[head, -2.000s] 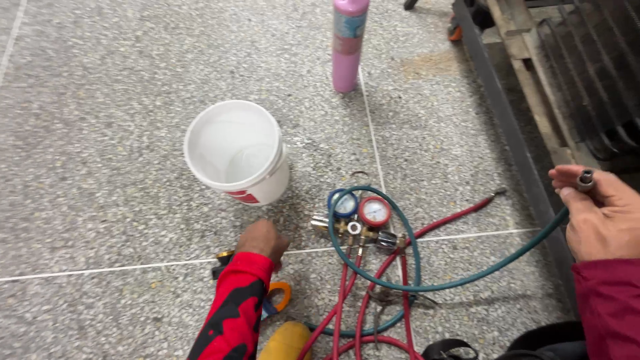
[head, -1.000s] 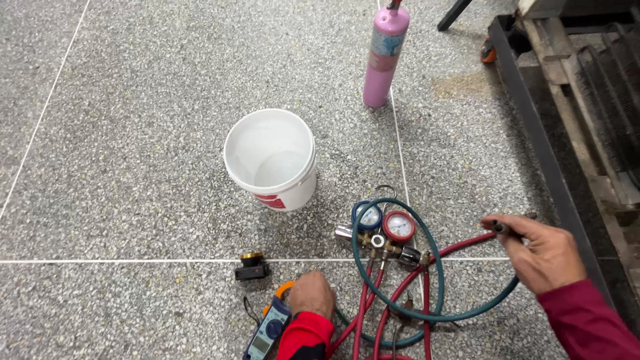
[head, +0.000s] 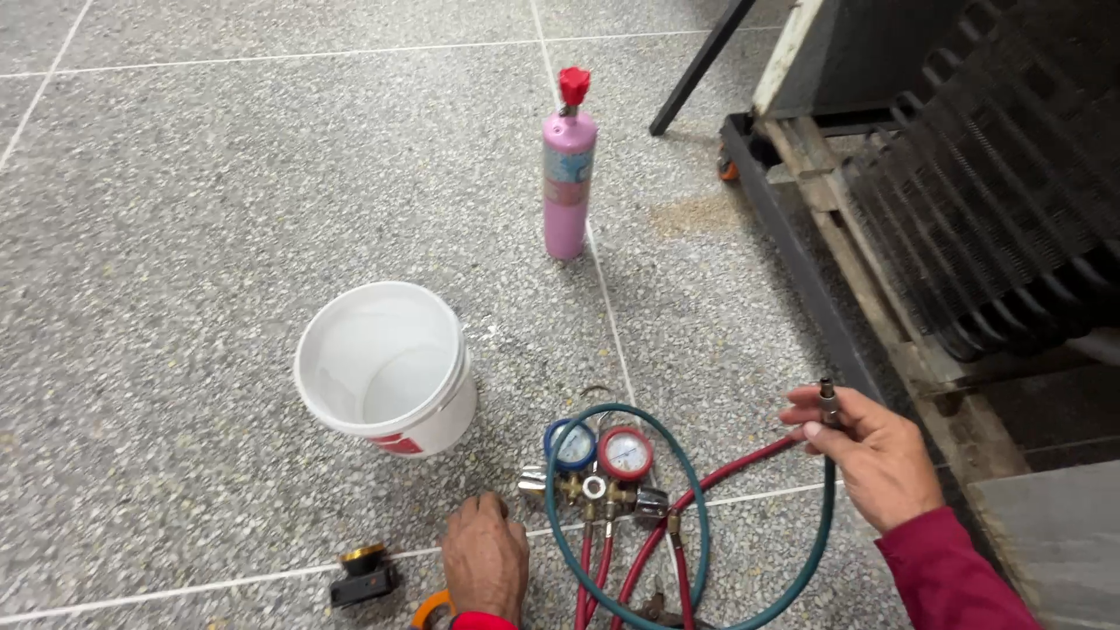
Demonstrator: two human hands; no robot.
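Observation:
My left hand (head: 486, 556), in a red sleeve, is low over the floor with its fingers curled down; whether it holds anything is hidden. An orange clamp jaw (head: 431, 610) shows beside its wrist. My right hand (head: 884, 459), in a maroon sleeve, grips the metal end fitting of a teal hose (head: 827, 525), its tip pointing up. The hose loops over a manifold gauge set (head: 595, 487) with a blue-rimmed gauge (head: 571, 444) and a red-rimmed gauge (head: 626, 453). Red hoses (head: 731, 468) run from the manifold area. A small black device with a gold ring (head: 363, 577) lies left of my left hand.
A white plastic bucket (head: 420, 429) stands left of the gauges. Farther back stands a pink gas cylinder (head: 566, 219) with a red valve knob. A dark wheeled frame (head: 809, 271) carries wood boards and a black finned coil (head: 971, 192) at right.
My right hand has come closer to the gauges with the hose end in it. My left hand has shifted from over the clamp jaw to just beyond it. The view has tilted up.

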